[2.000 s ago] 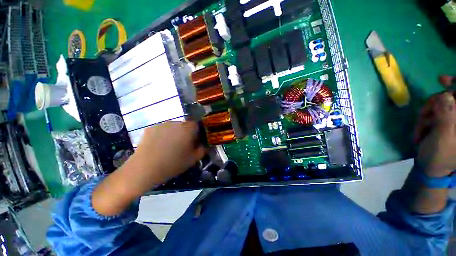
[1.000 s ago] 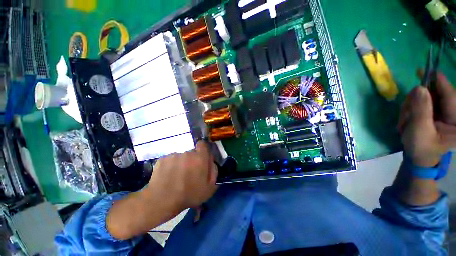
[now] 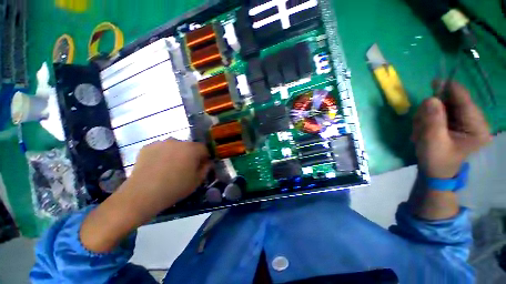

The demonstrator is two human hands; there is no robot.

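The power module (image 3: 244, 105), an open black case with a green board, lies in front of me. My left hand (image 3: 169, 166) is over its near part, between the silver bars (image 3: 145, 100) and the lowest copper winding (image 3: 228, 138). Its fingertips are bent down and I cannot tell if they hold anything. Two round capacitors (image 3: 224, 192) show beside it. My right hand (image 3: 450, 125) is raised right of the module and holds a thin, blurred pair of tweezers (image 3: 445, 76) pointing away from me.
A yellow utility knife (image 3: 391, 86) lies right of the module. An electric screwdriver (image 3: 463, 28) is at the far right. A clear parts bag (image 3: 52, 183), a white cup (image 3: 28, 107) and yellow tape rolls (image 3: 105, 41) are on the left.
The whole view has shifted, so the module appears further left. My left hand has moved from the near edge back up over the bars. The tweezers in my right hand came into view.
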